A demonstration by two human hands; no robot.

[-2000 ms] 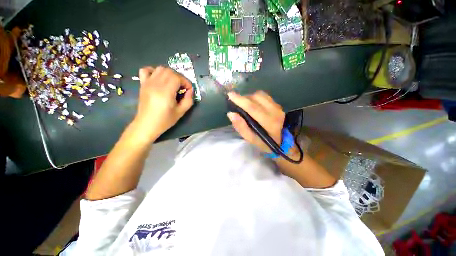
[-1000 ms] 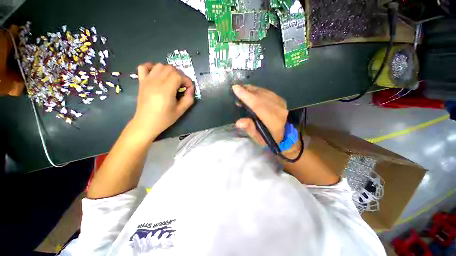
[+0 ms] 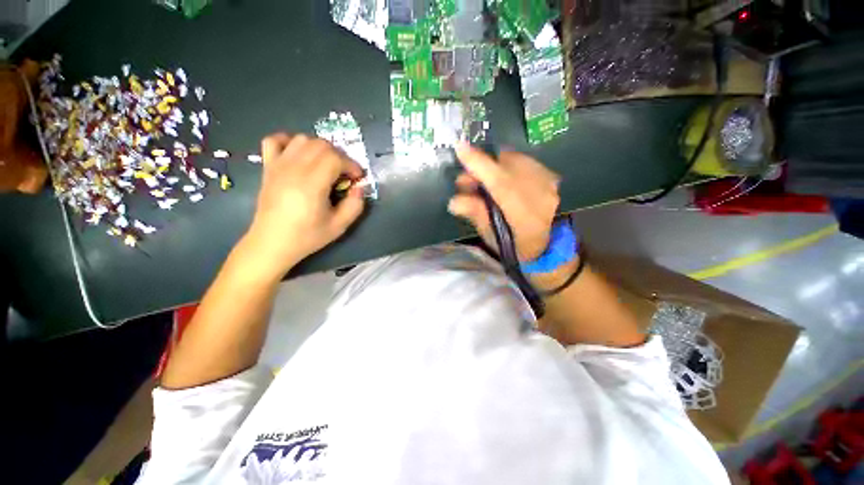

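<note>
My right hand point(image 3: 512, 204), with a blue wristband point(image 3: 554, 250), is closed around the black soldering iron point(image 3: 500, 227). The iron's tip end points up toward the boards and is hard to make out. My left hand point(image 3: 305, 194) has its fingertips pinched by a single green-silver circuit board point(image 3: 349, 137) lying on the mat. A small yellowish component point(image 3: 345, 184) shows between the thumb and fingers. Part of the board is hidden behind the hand. A pile of green boards point(image 3: 441, 66) lies ahead of my right hand.
A loose heap of small components point(image 3: 128, 142) lies at the left, beside a pale cable point(image 3: 81, 265) and an orange fan point(image 3: 19, 123). At the right are a scrap tray point(image 3: 635, 52), a yellow-green tip cleaner point(image 3: 734, 135) and a black station point(image 3: 772, 24). An open cardboard box point(image 3: 748, 355) stands below.
My right hand dropped back from the single board, then moved slightly right and up with the iron toward the pile. My left hand stays nearly still. The view has shifted slightly.
</note>
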